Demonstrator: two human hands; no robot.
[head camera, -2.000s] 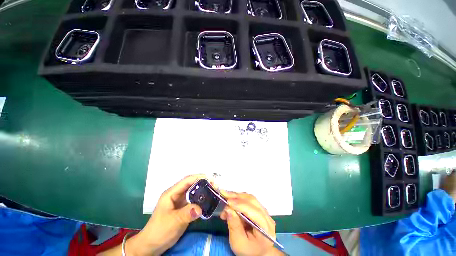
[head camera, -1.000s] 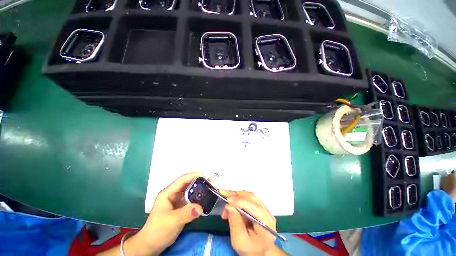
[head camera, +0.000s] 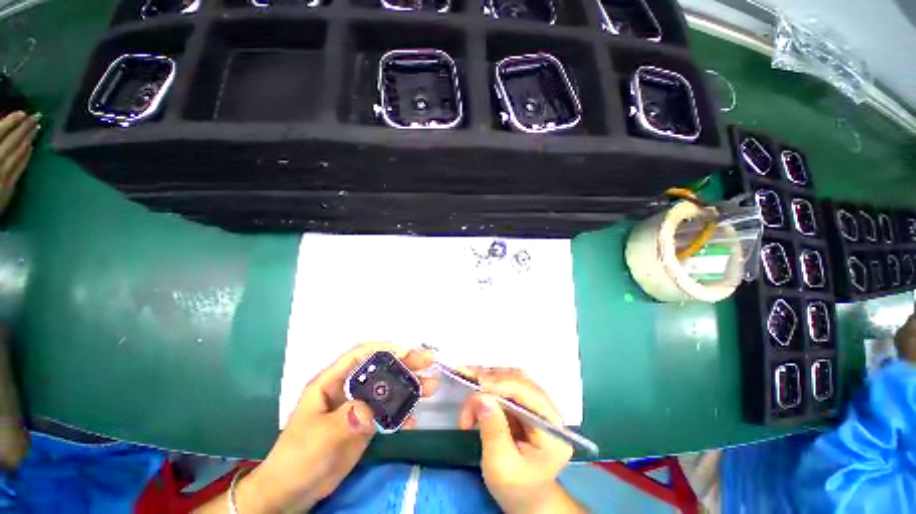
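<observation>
My left hand (head camera: 326, 422) holds a watch case (head camera: 384, 390) by its edges, its open side with the round centre feature facing up. The case has a black inside and a silver rim. My right hand (head camera: 512, 427) holds slim metal tweezers (head camera: 522, 412) like a pen. Their tip is just right of the case, over the white paper sheet (head camera: 336, 291), near tiny parts there. Whether the tip grips anything is too small to tell. Small dark components (head camera: 496, 251) lie in a cluster near the paper's top edge.
Stacked black foam trays (head camera: 402, 171) with watch cases stand behind the paper; one front pocket is empty. A tape roll (head camera: 658, 263) holding a clear plastic item stands right. Beyond it are more foam trays (head camera: 760, 351). Another person's hand (head camera: 14, 146) is at far left, a blue sleeve (head camera: 874, 432) at right.
The tweezers have moved out of the case to its right. My left hand has shifted the case slightly left and turned it more face-up. Another person's hand has appeared at far left.
</observation>
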